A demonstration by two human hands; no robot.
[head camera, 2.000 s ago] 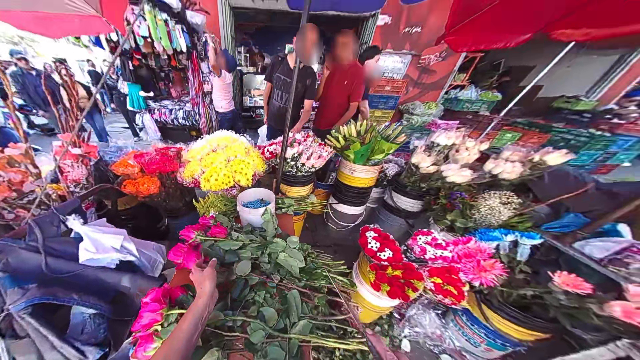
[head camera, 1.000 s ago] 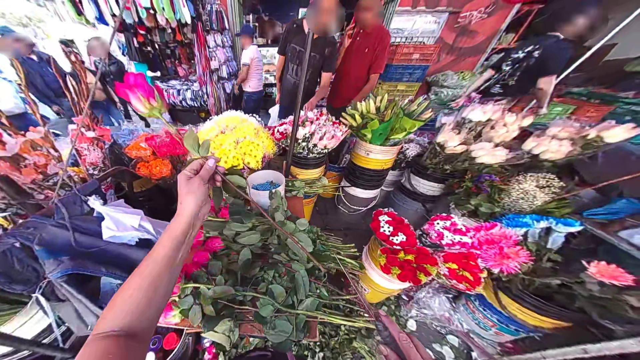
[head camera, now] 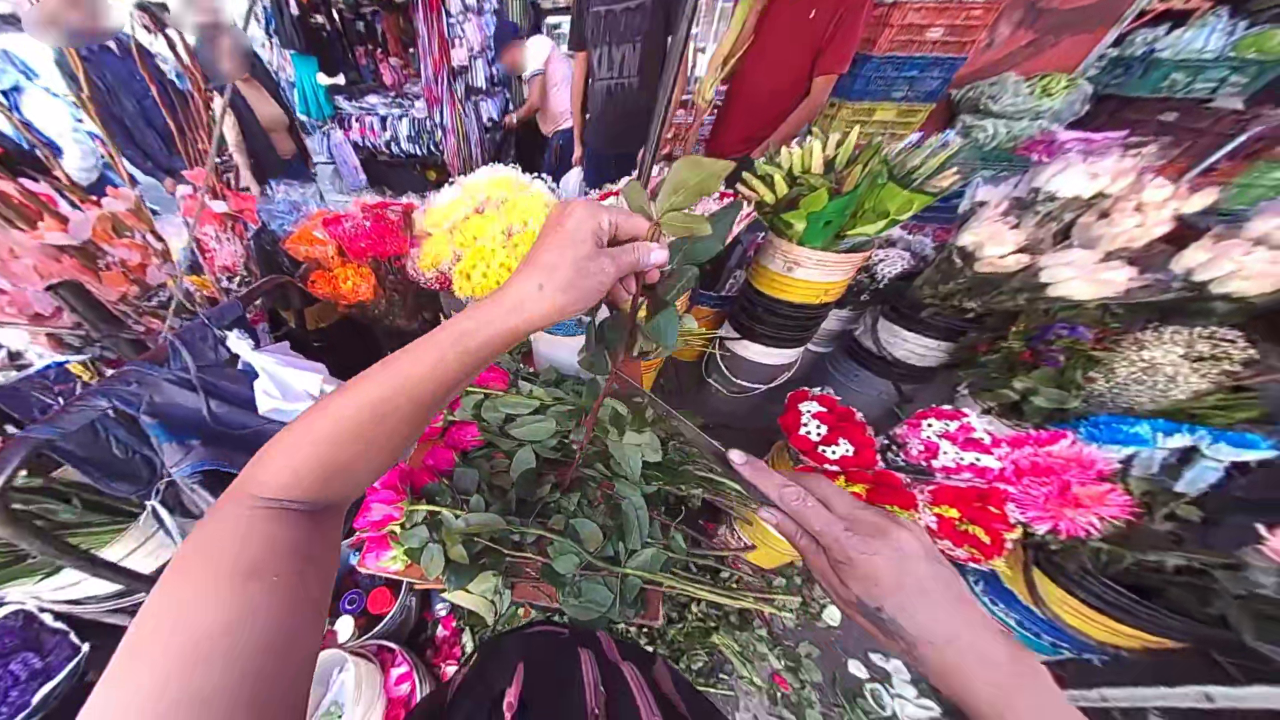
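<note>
My left hand [head camera: 590, 255] is raised near the middle, its thumb and fingers pinching a leafy rose stem [head camera: 632, 325] that hangs down; the bloom is not in sight. My right hand [head camera: 850, 535], lower right, holds a thin-bladed knife [head camera: 690, 430], its blade pointing up-left close to the stem. Whether blade and stem touch cannot be told. Below both hands lies a pile of cut roses [head camera: 590, 510] with green leaves, their pink blooms [head camera: 400, 485] at the left and bare stems reaching right.
Yellow chrysanthemums [head camera: 485, 230] and buckets of lilies [head camera: 800, 290] stand behind. Red and pink bouquets [head camera: 970, 480] are at the right. A white cloth [head camera: 280, 375] lies on dark fabric at the left. Spray-can caps [head camera: 380, 600] show below. Several people stand at the back.
A pink rose bloom showed above my left hand a second ago; now the hand grips leafy stem. My right hand with the knife has come up from the lower edge toward the stem.
</note>
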